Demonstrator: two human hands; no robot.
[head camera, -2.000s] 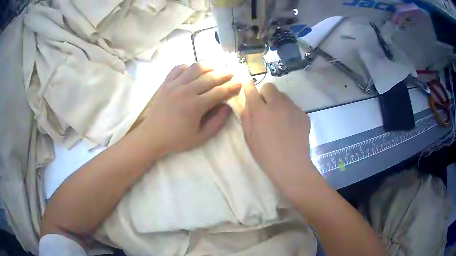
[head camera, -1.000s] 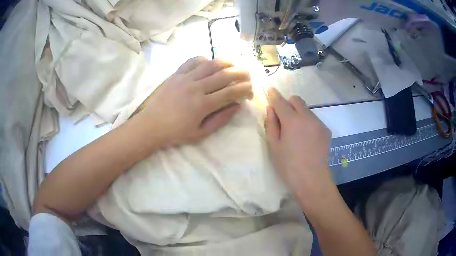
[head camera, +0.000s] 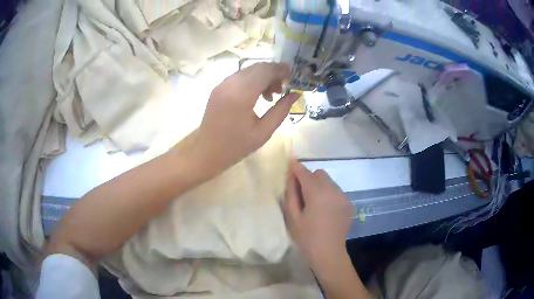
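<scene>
A large cream garment piece lies over the table's front edge and hangs toward my lap. Its upper part runs up toward the needle area, where lamp glare hides detail. My left hand is raised beside the needle area of the white and blue sewing machine, thumb and fingers apart at the tips; whether it touches a thread or small part cannot be told. My right hand pinches the right edge of the garment piece at the table's front, below the needle.
More cream fabric is heaped at the left and back. At the right are tweezers, a loose white scrap, a dark pad and orange-handled scissors. Another cream piece is at the lower right.
My left hand has lifted off the fabric to the needle area. My right hand has moved down and left along the fabric edge. The view has shifted, showing more of the machine head.
</scene>
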